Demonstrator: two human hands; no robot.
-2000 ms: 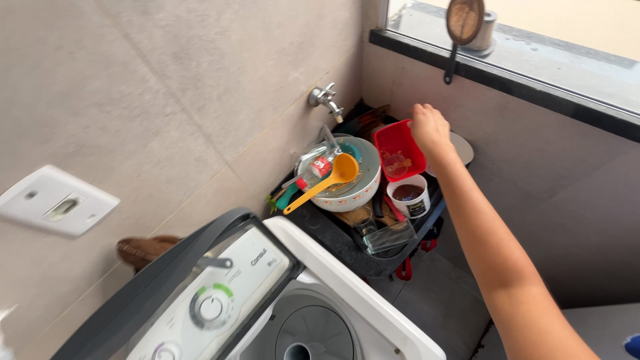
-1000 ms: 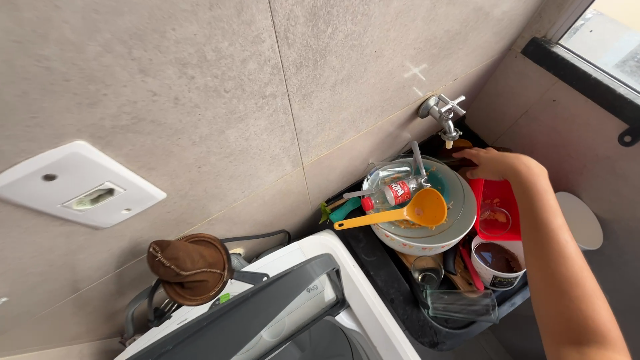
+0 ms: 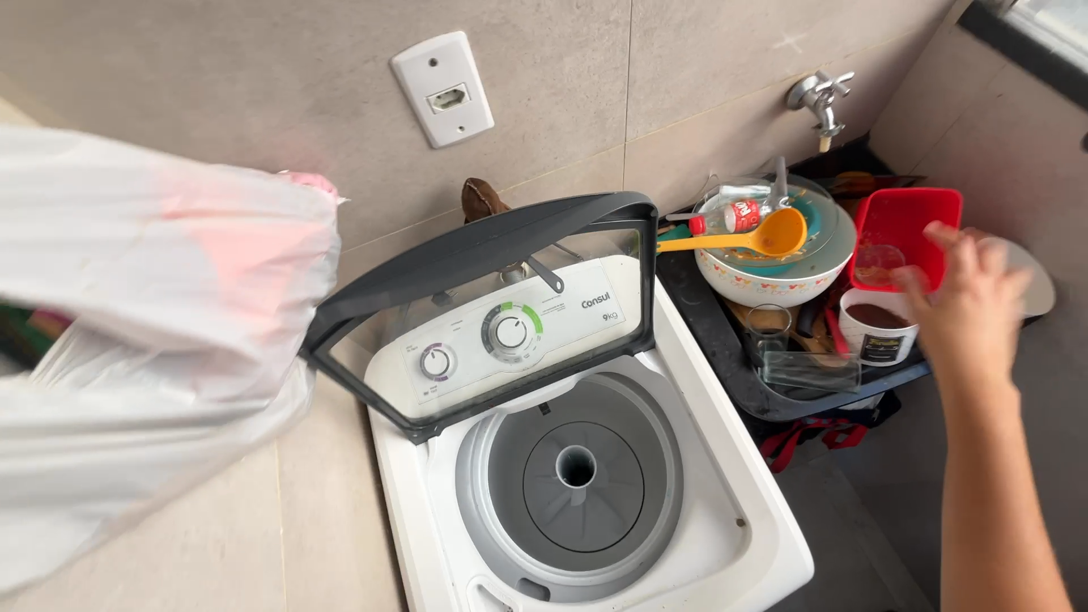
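Note:
My right hand (image 3: 969, 297), blurred, is in the air with fingers spread, holding nothing. It is in front of a red plastic container (image 3: 909, 225) and a white tub (image 3: 875, 327) with brown contents. Beside them, a patterned white bowl (image 3: 769, 285) bears plates, a small plastic bottle (image 3: 731, 217) with a red cap and an orange ladle (image 3: 778, 234). A clear drinking glass (image 3: 812, 371) lies on its side at the front of the black basin (image 3: 778, 408). A whitish plastic bag (image 3: 170, 357) fills the left side. My left hand is not in view.
A top-loading washing machine (image 3: 765, 552) stands in the middle with its lid (image 3: 484, 229) raised and its drum (image 3: 578, 476) exposed. A metal tap (image 3: 820, 102) juts from the tiled wall above the basin. A power outlet (image 3: 444, 89) is on the wall. A window ledge (image 3: 1028, 51) is at upper right.
My right hand has moved away from the back edge of the red container toward the front. The plastic bag has come into view at the left. The view has swung.

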